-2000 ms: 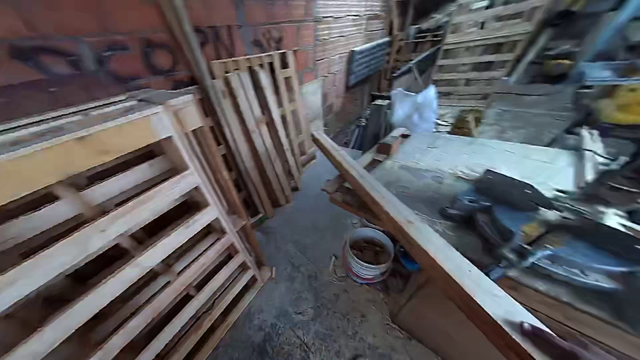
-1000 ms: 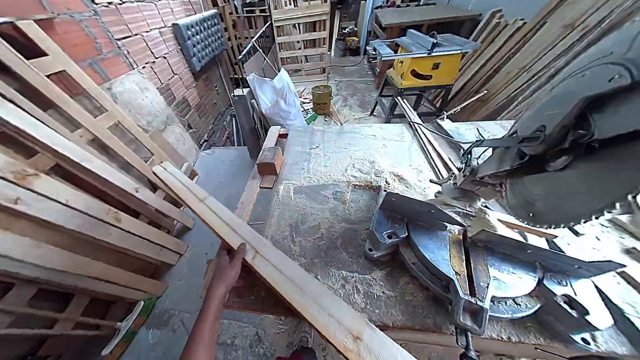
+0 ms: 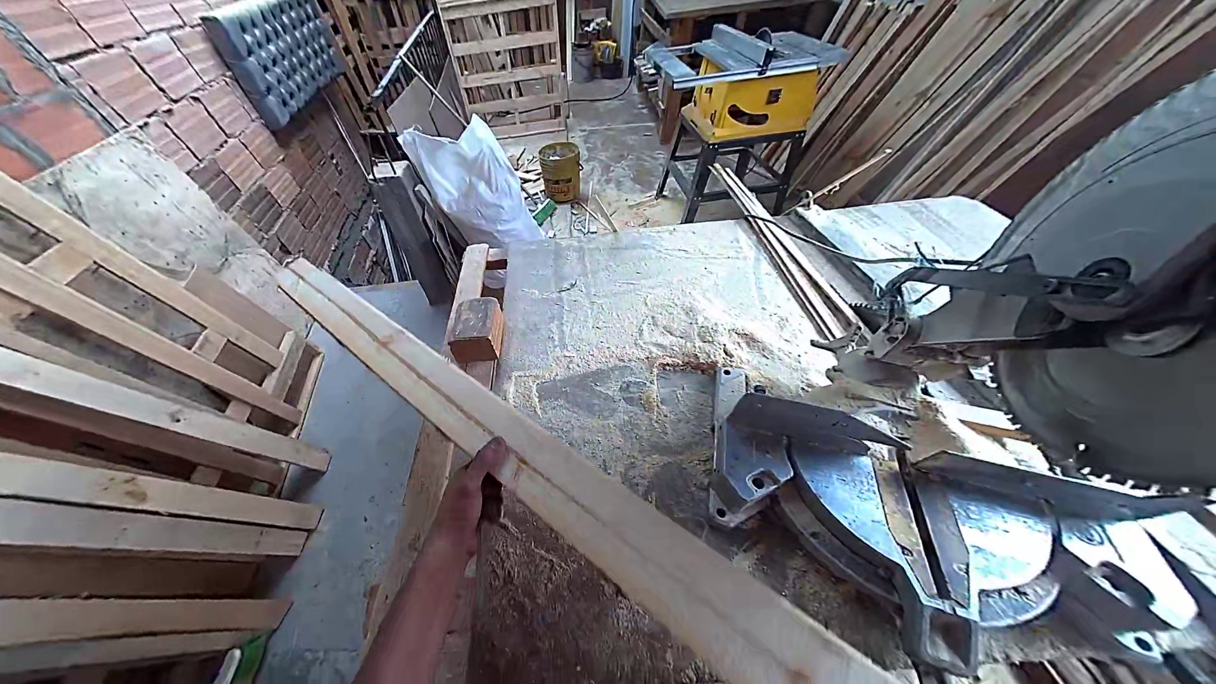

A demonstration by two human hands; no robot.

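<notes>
My left hand (image 3: 472, 496) grips a long pale wooden board (image 3: 608, 513) from its left side, thumb on top. Above the sawdust-covered workbench (image 3: 608, 285) the board runs diagonally, its far end over the gap beside the pallets and its near end leaving the frame at the bottom. To the board's right is a miter saw base (image 3: 902, 532) with a slotted metal turntable. The saw's toothed circular blade (image 3: 1121, 380) is raised at the right edge. My right hand is out of view.
Wooden pallets (image 3: 161, 427) stand at the left. A small wood block (image 3: 477, 329) lies on the bench's left edge. Beyond are a white sack (image 3: 473, 185), a yellow bucket (image 3: 560, 173) and a yellow table saw (image 3: 755, 100). Thin strips (image 3: 793, 256) lie on the bench; planks (image 3: 912, 95) lean behind.
The view has swung strongly toward the bench and saw since two seconds ago. My left hand, unseen in the earliest frame, is on the board in the later two.
</notes>
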